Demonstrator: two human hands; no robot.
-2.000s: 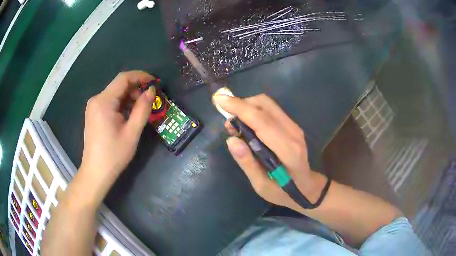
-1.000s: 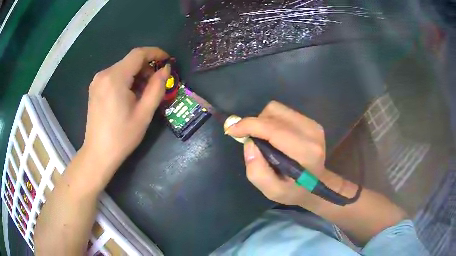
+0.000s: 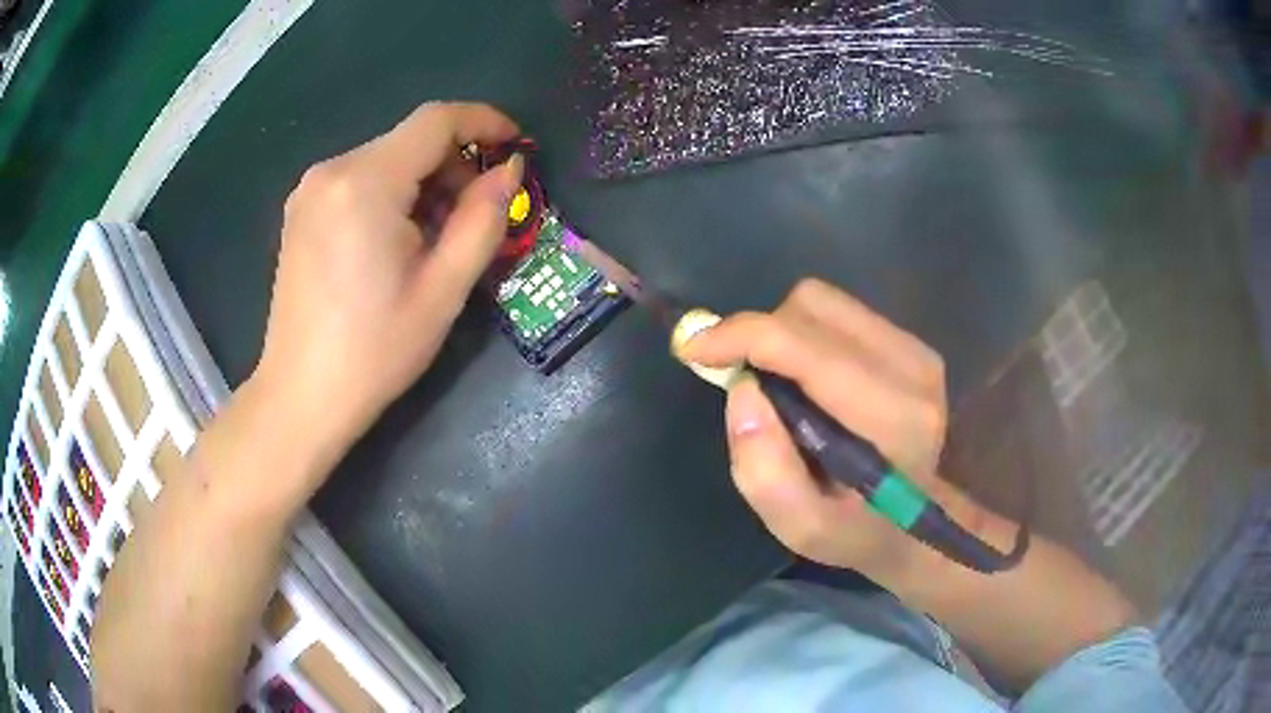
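Observation:
My left hand (image 3: pixel 397 258) pinches the red module with a gold centre (image 3: pixel 520 208) at the upper end of the black device housing (image 3: pixel 565 339). The green circuit board (image 3: pixel 544 290) shows in the housing, with white patches. My fingers hide part of the module and the housing's upper end. My right hand (image 3: pixel 836 418) grips the soldering iron (image 3: pixel 822 435) like a pen by its black handle with a green band. The iron's purplish tip is at the board's upper right edge, beside the module; whether it touches is hard to tell.
The white blister tray (image 3: pixel 153 394) with red modules in some pockets lies at the left, partly under my left forearm. The dark solder mat (image 3: pixel 767 98), with bits and thin solder wire pieces (image 3: pixel 892 39), lies beyond the board. A pale curved edge (image 3: pixel 195 112) borders the green belt.
The iron's tip has come down from the solder mat to the board's edge. My left hand and the housing appear further up and right in view. My left hand keeps its pinch.

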